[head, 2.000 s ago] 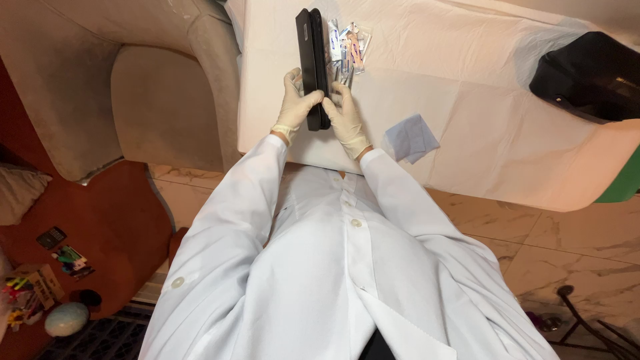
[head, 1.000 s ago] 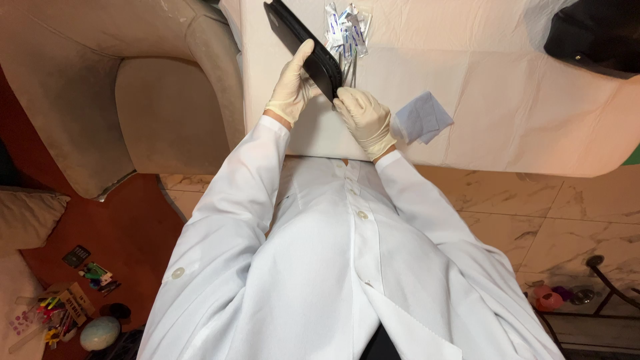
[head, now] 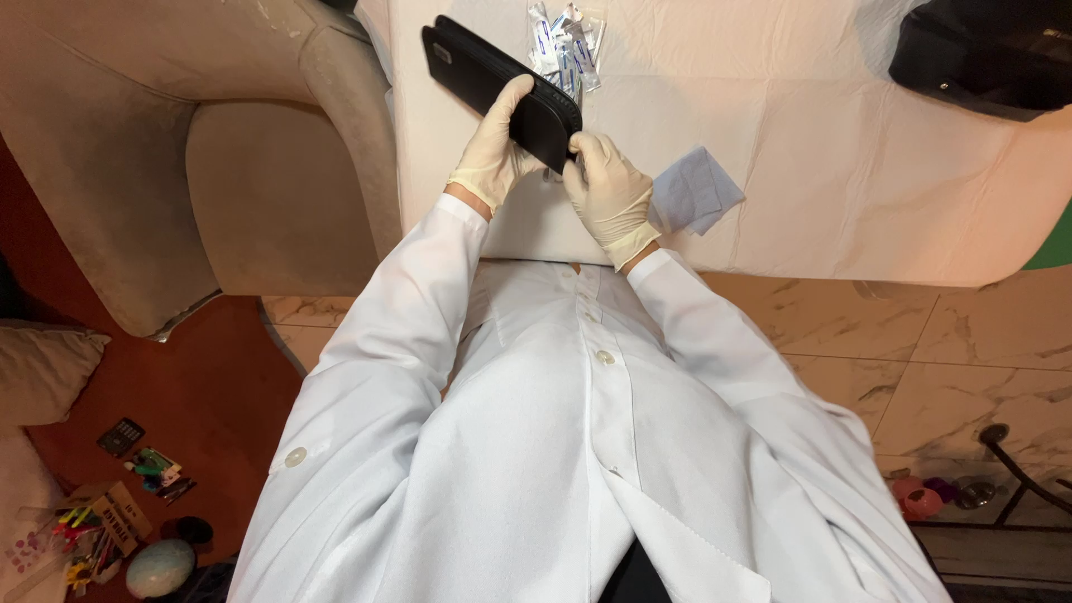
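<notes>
Both hands wear pale latex gloves. A long black case (head: 477, 79), with a rounded end and a small label plate, is held tilted above the covered table. My left hand (head: 498, 138) grips its side, the thumb on its upper face. At the rounded end, my right hand (head: 607, 188) pinches the case's edge with thumb and fingers. Small white and blue sealed packets (head: 565, 46) lie in a pile just behind the case. To the right of my right hand is a folded blue cloth or paper square (head: 699, 191). A metal item under the case is mostly hidden.
White sheeting covers the table (head: 804, 167). A black bag (head: 984, 54) stands at its far right. An upholstered armchair (head: 276, 184) is close on the left. A box of pens and small items (head: 105, 523) is at lower left, a dark metal frame (head: 1017, 473) at lower right.
The black case has gone from nearly upright in the view to a slant, its far end now to the left. My right hand has moved to its rounded end.
</notes>
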